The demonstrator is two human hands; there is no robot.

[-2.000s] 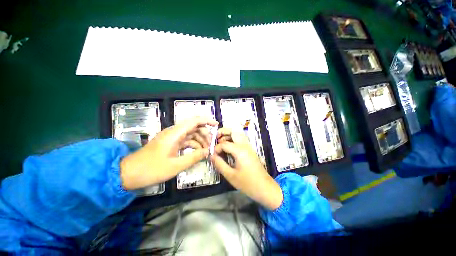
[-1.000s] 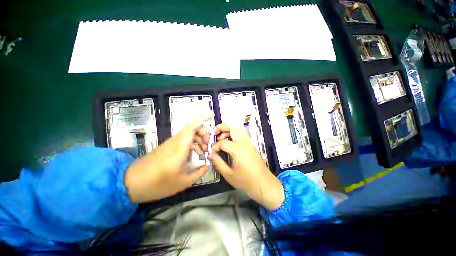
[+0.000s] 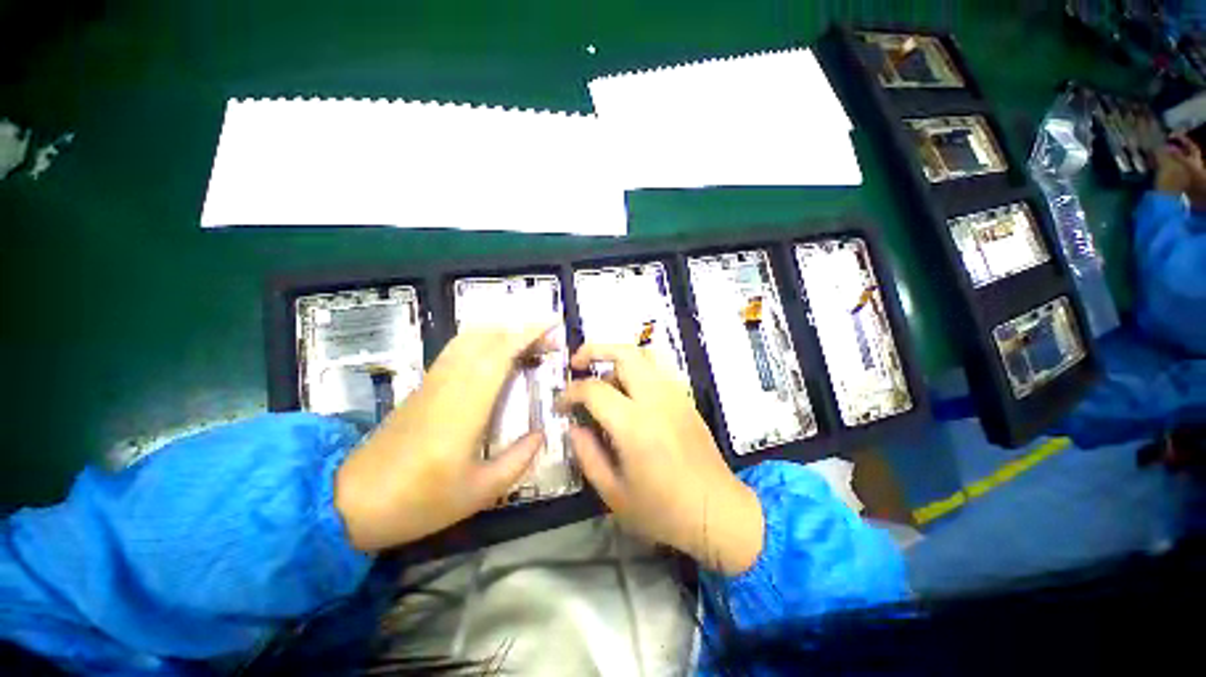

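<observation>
A black foam tray (image 3: 278, 347) lies in front of me with one row of several silver-white phone frames, open side up. Both bare hands are over the second frame from the left (image 3: 509, 299). My left hand (image 3: 443, 443) is over its left side, thumb and fingers apart, fingertips at the frame. My right hand (image 3: 661, 456) is at its right edge, fingers bent, with the fingertips by the frame's rim. I cannot tell whether either hand holds a small piece. An orange-brown flex cable (image 3: 754, 310) shows in the fourth frame.
White saw-toothed liner sheets (image 3: 417, 169) lie beyond the tray. A second black foam tray (image 3: 930, 199) with frames stands at the right. Past it are a clear plastic sleeve (image 3: 1062, 172) and another person's blue sleeve (image 3: 1174, 271). A pale scrap (image 3: 27, 148) is at the upper left.
The thin pale strip seen between my fingertips two seconds ago is no longer visible there. My hands have moved slightly apart and lower onto the second frame. The view has shifted a little.
</observation>
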